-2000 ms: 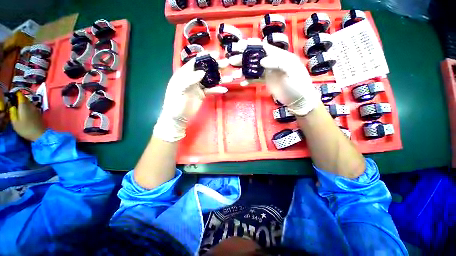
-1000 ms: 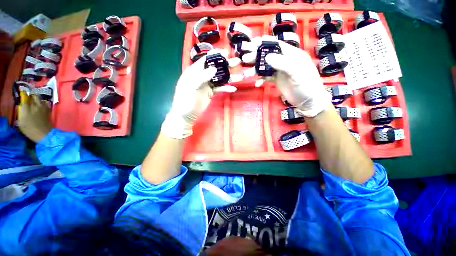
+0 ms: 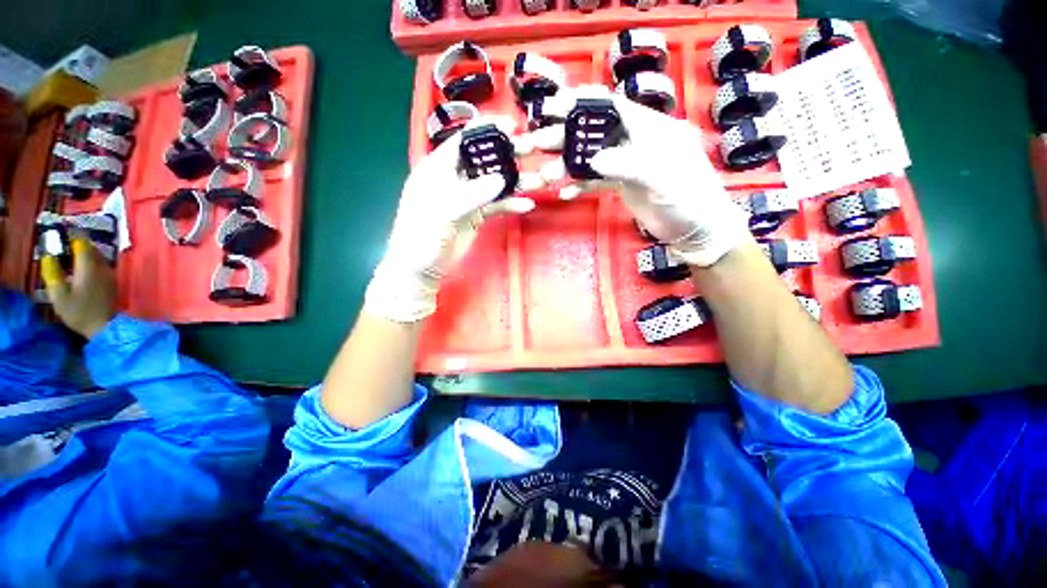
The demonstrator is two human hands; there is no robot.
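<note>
My left hand [image 3: 434, 230], in a thin white glove, holds a black smartwatch [image 3: 488, 160] with its lit screen up. My right hand [image 3: 669, 184], also in a white glove, holds a second smartwatch [image 3: 590, 139]. Both screens show white menu text with small icons, too small to read. My left thumb lies on the lower part of the left watch's screen, and my right thumb is at the right watch's lower right. Both watches are held side by side above the red-orange tray [image 3: 563, 356]. Their straps are mostly hidden by my fingers.
Several watches with perforated bands [image 3: 878, 254] lie in the tray's pockets. A printed paper sheet [image 3: 842, 121] lies on its right side. Another tray [image 3: 790, 9] is behind, and a third [image 3: 281, 172] is at left, where a person's yellow-tipped hand [image 3: 83, 287] touches a lit watch.
Since a second ago, both screens have changed to larger menu rows. My right thumb has moved down off the middle of its screen. The view has shifted slightly. Both watches are still held.
</note>
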